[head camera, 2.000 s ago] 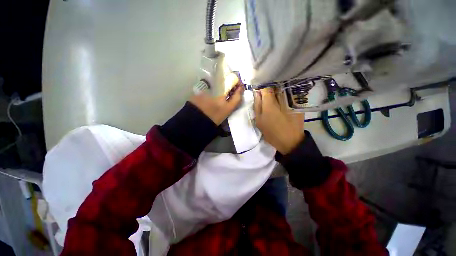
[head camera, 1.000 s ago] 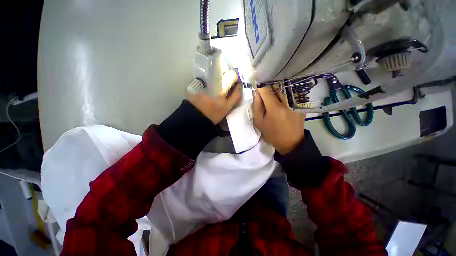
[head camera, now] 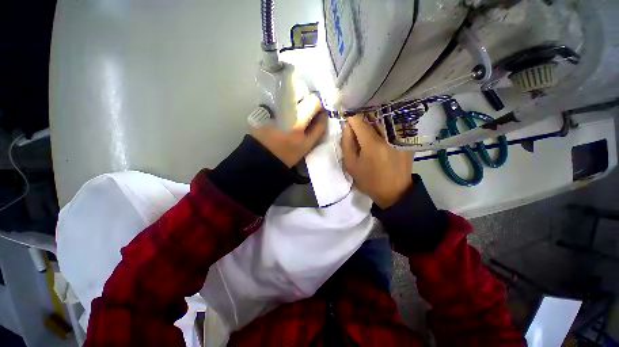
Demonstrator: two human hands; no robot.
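Note:
A narrow white band point(head camera: 327, 175) lies on the machine table, its upper end between my hands at the needle area point(head camera: 337, 115). My left hand point(head camera: 293, 135) grips the band's left side, its fingertips close to the needle. My right hand point(head camera: 375, 161) holds the band's right edge, thumb and fingers near the presser foot. The white garment piece point(head camera: 292, 251) hangs from the band over the table edge and across my lap, and spreads left under my left sleeve. The fingertips and the foot are partly lost in the lamp glare.
The off-white sewing machine head point(head camera: 387, 47) stands above my right hand. The gooseneck lamp point(head camera: 273, 88) is beside my left hand. Green-handled scissors point(head camera: 464, 152) lie to the right. The pale table point(head camera: 163, 95) extends left, and its front edge curves below my hands.
The machine head and lamp appear shifted slightly left in view, and the head is sharper than in the oldest frame. My hands keep nearly the same hold on the band.

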